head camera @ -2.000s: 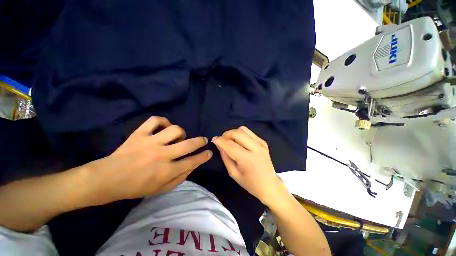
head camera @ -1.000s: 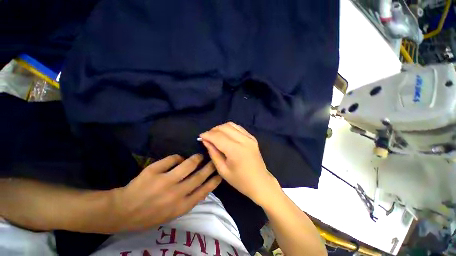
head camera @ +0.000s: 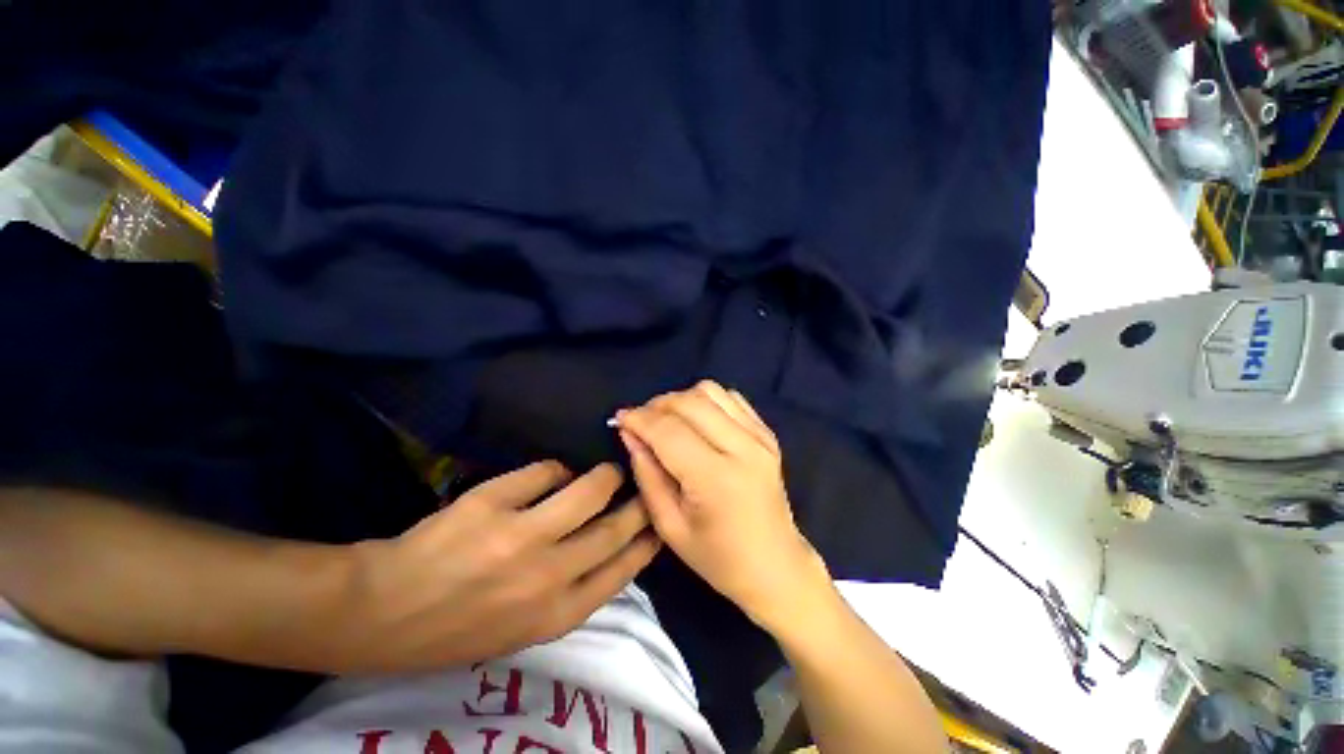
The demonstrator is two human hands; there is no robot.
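Observation:
A dark navy garment piece covers the lap and much of the table. My left hand lies on its near edge, with the fingertips pointing right; whether they pinch cloth is hidden. My right hand is just right of it, with thumb and index finger closed together at the cloth. A tiny white bit shows at these fingertips; I cannot tell if it is a nail or a small object. The cloth lies wrinkled beyond both hands.
A white JUKI sewing machine head stands at the right. Dark snips lie on the white table near its front edge. Thread spools are at the upper right. A blue and yellow edge shows at the upper left.
My right hand has shifted up and over from its place facing the left fingertips, and the left hand has moved lower. The view has swung, so the machine sits lower and further right.

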